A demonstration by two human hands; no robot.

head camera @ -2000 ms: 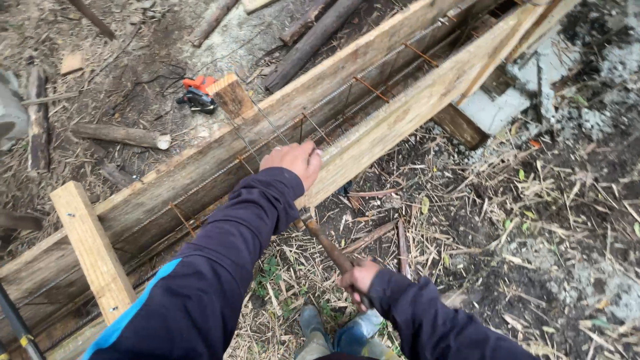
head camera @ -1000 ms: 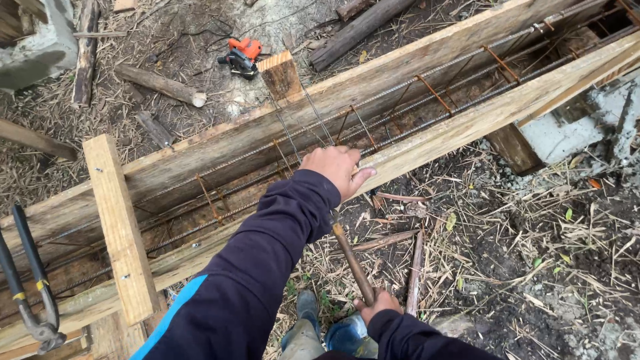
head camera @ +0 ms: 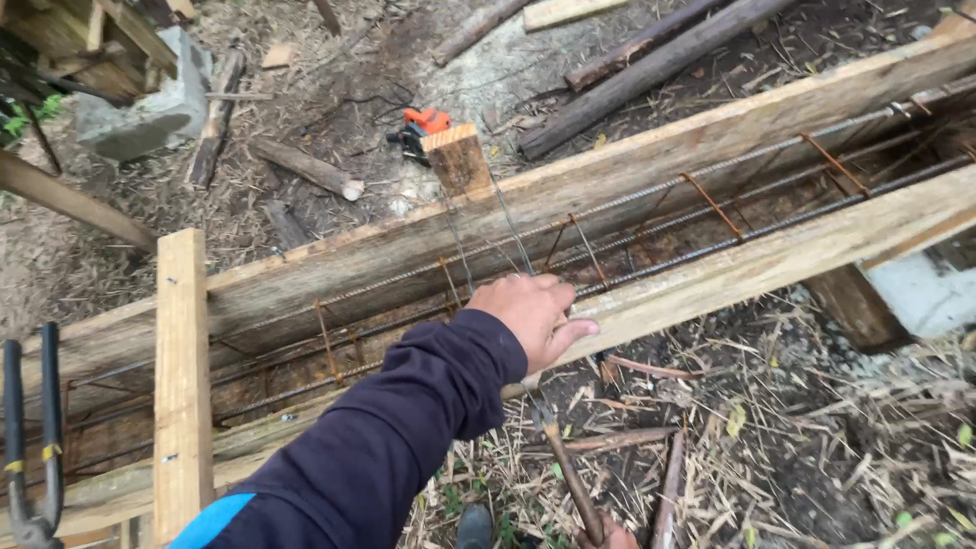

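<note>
My left hand [head camera: 528, 314] rests on the top edge of the near formwork board [head camera: 762, 267], its fingers reaching over the inner side, fingertips partly hidden. Beside it, thin tie wires [head camera: 512, 225] cross the trough from a short wooden block [head camera: 459, 164] at the far board [head camera: 358, 263]. My right hand [head camera: 610, 534], at the bottom edge, grips the wooden handle [head camera: 572, 480] of a tool whose head lies low by the near board and is partly hidden. Ribbed steel bars [head camera: 633, 200] with rusty stirrups [head camera: 713, 206] run inside the trough.
A wooden crosspiece [head camera: 181, 366] spans the boards at left, beside black-handled bolt cutters [head camera: 50, 396]. Beyond the formwork lie an orange and black power tool [head camera: 423, 130], logs [head camera: 640, 76] and a concrete block [head camera: 152, 114]. Sticks and dry stalks litter the near ground.
My left hand stays on the near board beside the wires. My right hand still holds the wooden handle, now lower at the edge of the view. The view has shifted.
</note>
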